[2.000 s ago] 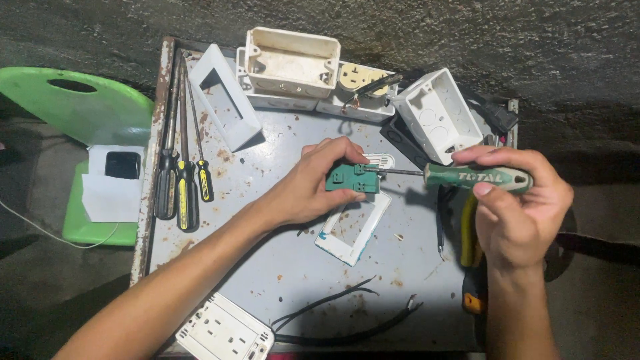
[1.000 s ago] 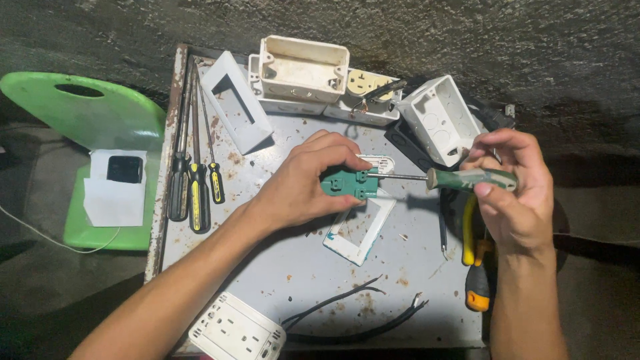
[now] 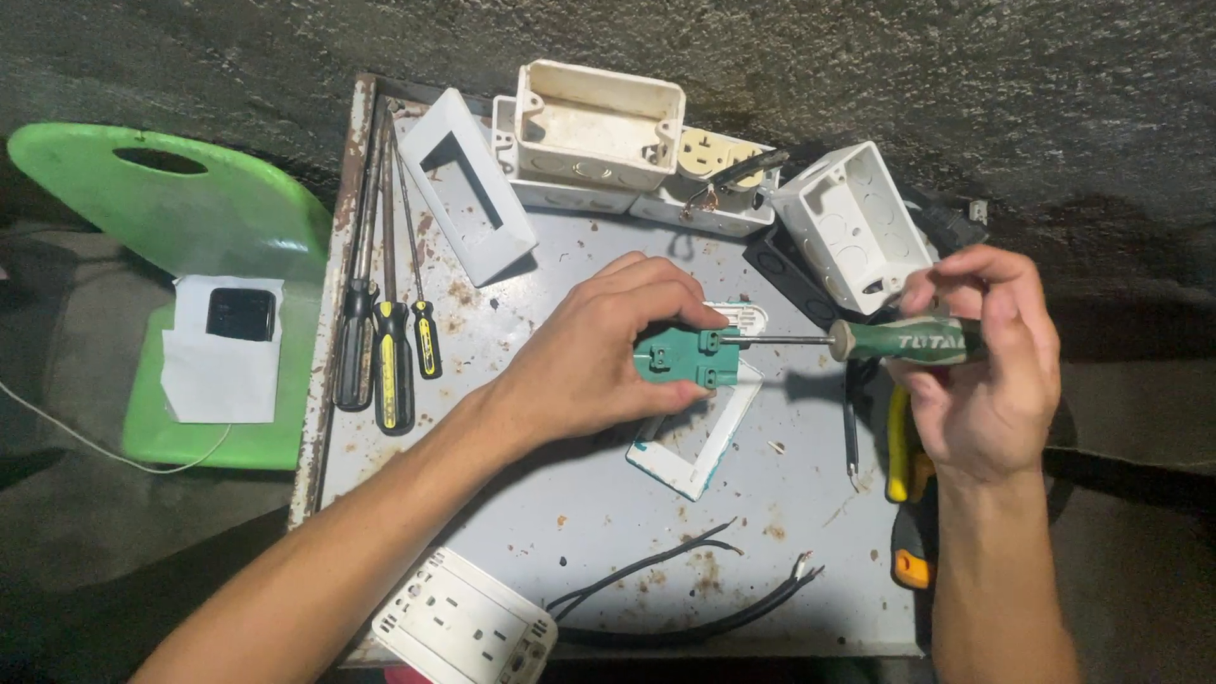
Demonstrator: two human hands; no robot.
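Note:
My left hand (image 3: 608,351) grips a green plastic outlet module (image 3: 686,357) between thumb and fingers, above the middle of the table. My right hand (image 3: 993,366) holds the green-and-grey handle of a Total screwdriver (image 3: 902,340), its shank level and its tip at the module's right side. Whether the tip sits in a screw cannot be told. Below the module lies a white rectangular cover frame (image 3: 698,461) with green edges. A white slotted plastic piece (image 3: 746,318) shows just behind the module.
Three screwdrivers (image 3: 392,366) lie at left beside a white faceplate (image 3: 470,190). White utility boxes (image 3: 598,119), a cream outlet (image 3: 712,157) and another box (image 3: 855,228) line the back. Black cables (image 3: 684,632), a white outlet (image 3: 465,617) and yellow-handled pliers (image 3: 898,446) lie nearer. A green chair (image 3: 209,437) stands left.
The fingers of my right hand have shifted around the screwdriver handle. The shank stays at the module's right side, and my left hand keeps its hold on the module.

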